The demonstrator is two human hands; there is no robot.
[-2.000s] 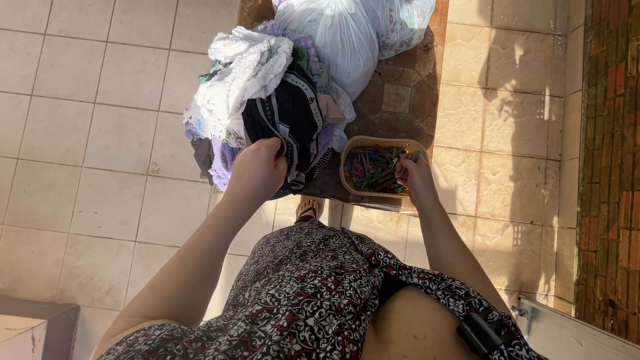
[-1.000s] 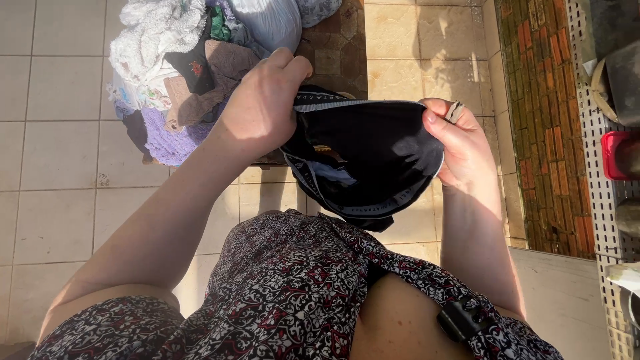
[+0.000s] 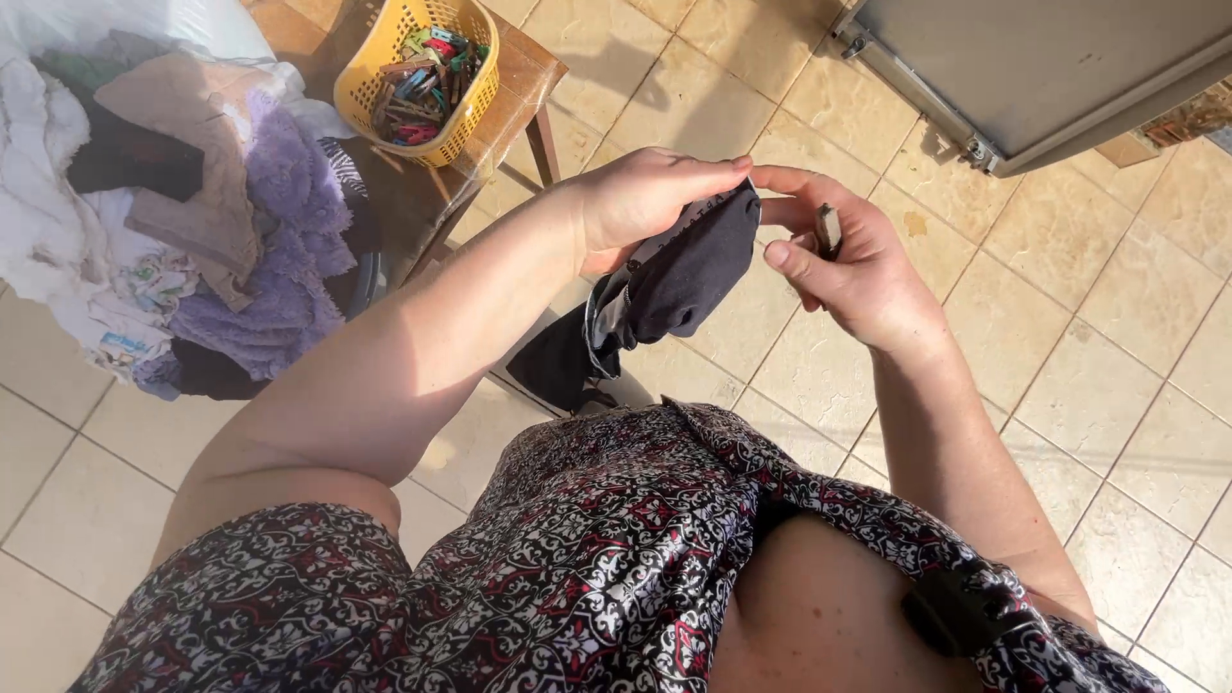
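A black cloth garment [image 3: 688,274] with a grey lettered band hangs bunched from my left hand [image 3: 640,207], whose fingers grip its upper edge. Close by on the right, my right hand [image 3: 847,255] holds a wooden clothespin [image 3: 828,231] between its fingers, and its fingertips meet the garment's top corner. The lower part of the garment hangs down over the tiles near my dress. Part of the left hand's grip is hidden by the cloth.
A yellow plastic basket [image 3: 448,144] of clothespins stands on a brown table [image 3: 525,77] at the upper left. Beside it lies a heap of laundry with a lilac fluffy cloth [image 3: 289,231] and white pieces. A grey metal-framed panel [image 3: 1039,67] is at the upper right.
The black garment, spread open between both hands a second ago, now hangs bunched. Two seconds ago my right hand was at the basket and my left at the laundry heap. The view has turned.
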